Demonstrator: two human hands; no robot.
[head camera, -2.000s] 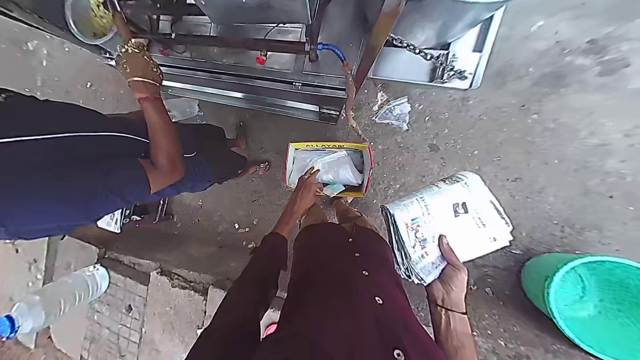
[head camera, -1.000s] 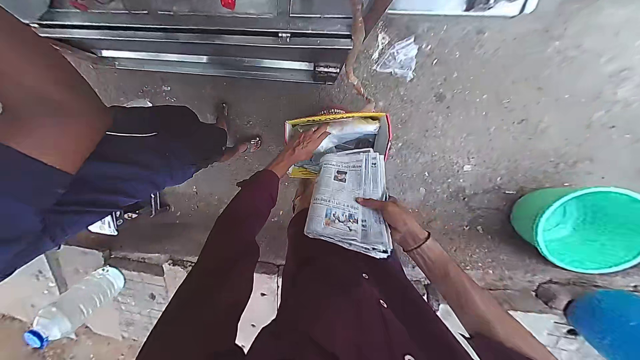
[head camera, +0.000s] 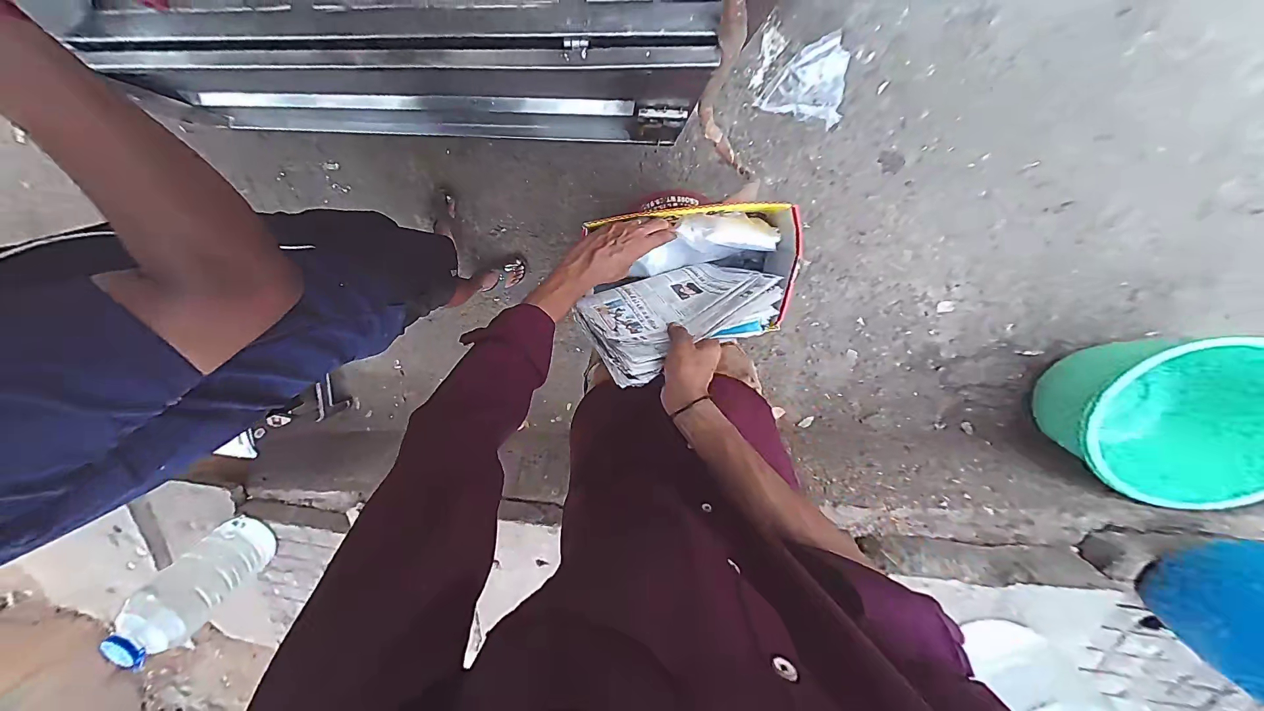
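A stack of folded newspapers (head camera: 642, 316) lies tilted over the near side of an open cardboard box (head camera: 791, 259) with a yellow and red rim. My right hand (head camera: 689, 365) grips the stack's near edge, thumb on top. Behind the papers, white plastic bags (head camera: 706, 242) fill the far part of the box. My left hand (head camera: 617, 255) rests at the box's left side, fingers stretched over the white plastic; whether it grips anything I cannot tell.
A person in dark blue clothes (head camera: 148, 375) stands close on the left. Beyond the box is a metal cart (head camera: 415, 59), with a crumpled clear plastic bag (head camera: 810, 79) beside it. A green tub (head camera: 1096, 415) and a blue container (head camera: 1210, 602) are at right, a plastic bottle (head camera: 197, 583) at lower left.
My right hand has brought the newspapers from the right of the box to its near side and partly into it. My left hand stays at the box.
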